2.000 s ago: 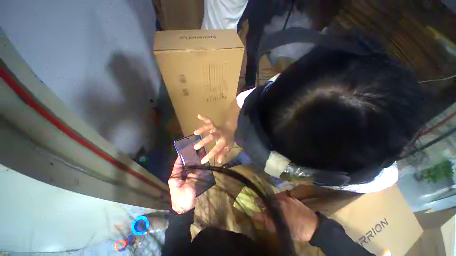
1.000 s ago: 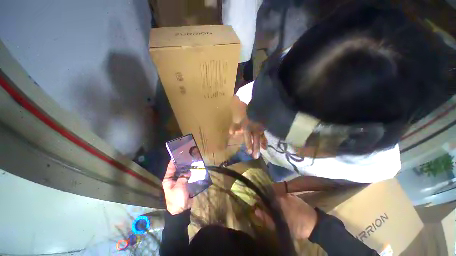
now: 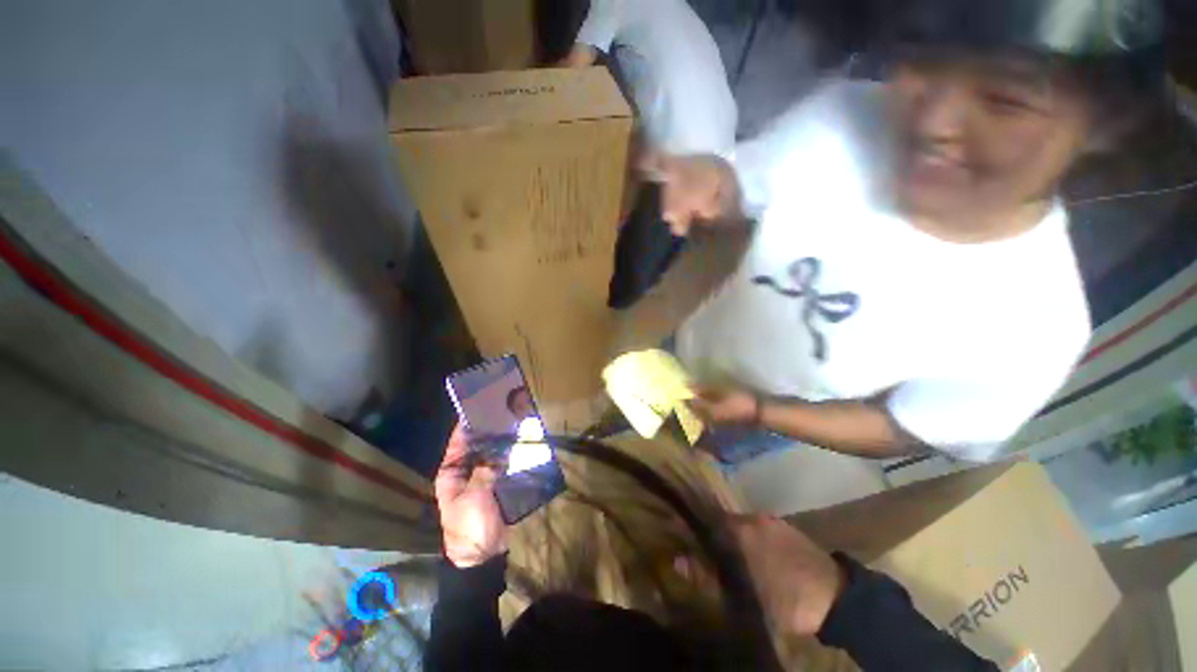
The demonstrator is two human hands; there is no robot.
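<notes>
My left hand (image 3: 470,505) holds a smartphone (image 3: 509,433) with a lit screen, tilted up toward me. My right hand (image 3: 785,572) rests over a brown carton surface (image 3: 604,525) in front of me; its fingers are partly hidden behind dark curved strands, so I cannot tell if it grips anything. A person in a white T-shirt with a bow print (image 3: 906,276) stands across from me and holds yellow label sheets (image 3: 647,390) in one hand.
A tall brown shipping carton (image 3: 525,210) stands ahead. Another white-sleeved person (image 3: 663,79) is behind it. A carton printed "RRION" (image 3: 1004,565) lies at lower right. Blue (image 3: 372,595) and orange (image 3: 324,643) rings lie at lower left. A curved wall edge with a red stripe (image 3: 158,361) is left.
The person opposite has straightened up and moved back from the phone. The yellow sheets have moved up and away from my right hand and are in that person's hand. The phone stays in my left hand.
</notes>
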